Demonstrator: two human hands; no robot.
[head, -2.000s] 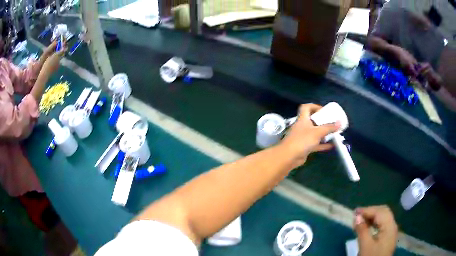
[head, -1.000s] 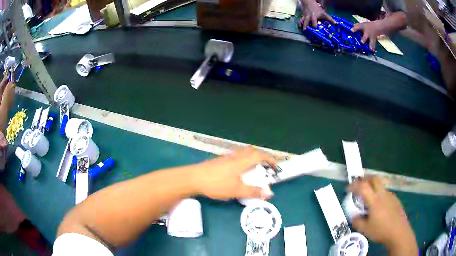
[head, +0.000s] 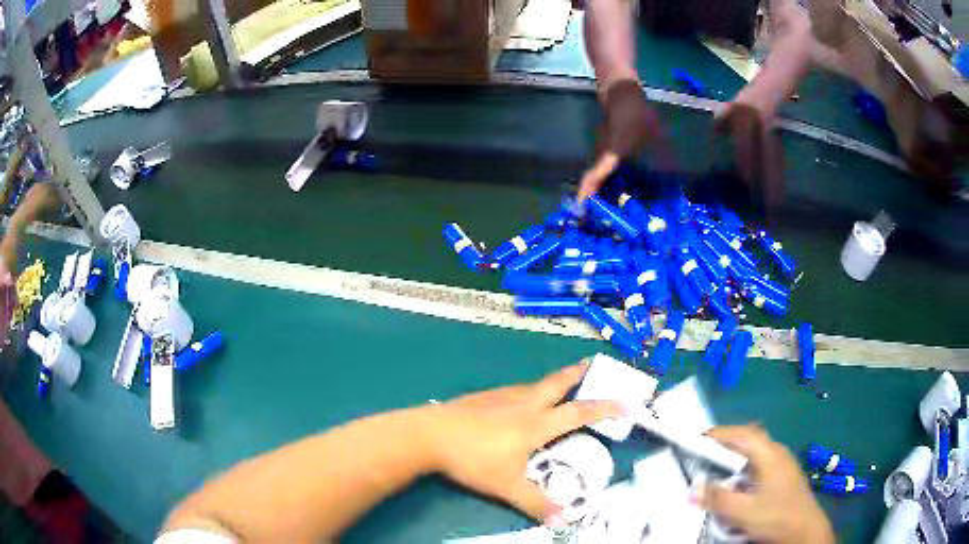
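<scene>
White fan housings with handle half-shells (head: 574, 473) lie gathered at the front of the green bench. My left hand (head: 505, 441) is on them from the left, fingers spread over a white head and a white piece. My right hand (head: 765, 494) grips a white handle half-shell (head: 691, 441) at the right of the group; it is blurred. The lower part of the group is cut off by the frame edge. A big heap of blue batteries (head: 648, 266) lies just beyond, on the conveyor and across the metal rail.
Another person's two hands (head: 627, 128) are over the battery heap. More housings stand at the left (head: 162, 319) and right (head: 908, 473) of the bench. Two blue batteries (head: 839, 483) lie near my right hand. A cardboard box (head: 430, 37) stands at the far side.
The blue batteries have come across from the far side to the near rail with the other person's hands. The housings before me are now bunched together between my hands. Belt housings have shifted left.
</scene>
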